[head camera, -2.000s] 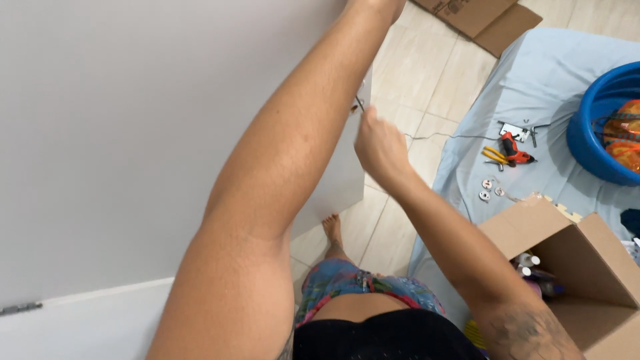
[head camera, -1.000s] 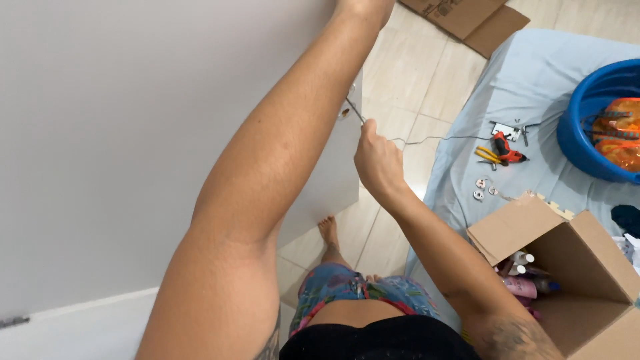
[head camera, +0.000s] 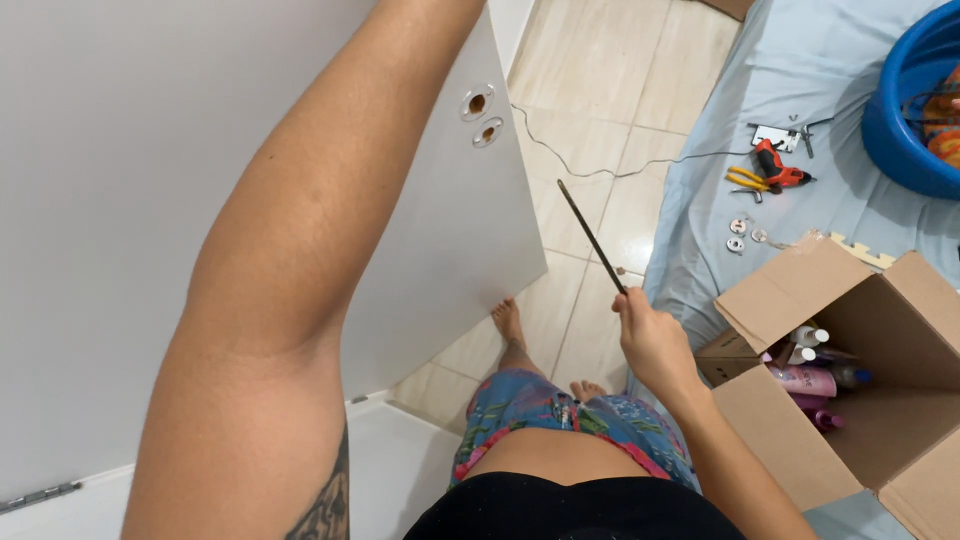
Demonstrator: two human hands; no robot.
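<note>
My right hand (head camera: 652,341) grips one end of a thin dark rod-like tool, perhaps a slim file or a hacksaw blade (head camera: 591,234); its far end points up and left over the floor, apart from the door. My left arm reaches up across the white door panel (head camera: 442,247), and my left hand lies beyond the upper edge of the view. Near the panel's edge are two holes, each ringed by a round fitting, the larger (head camera: 477,103) just above the smaller (head camera: 487,133). Brown material shows inside both holes.
On a light-blue sheet (head camera: 697,217) lie a red and black glue gun (head camera: 780,166) with its cord, yellow-handled pliers (head camera: 747,178), metal lock parts (head camera: 775,139) and round fittings (head camera: 736,226). A blue tub (head camera: 889,127) and an open cardboard box (head camera: 795,292) with bottles stand at right.
My right hand has drawn the thin tool away from the door's edge, down and to the right. The two holes, mostly hidden behind my left arm before, now show.
</note>
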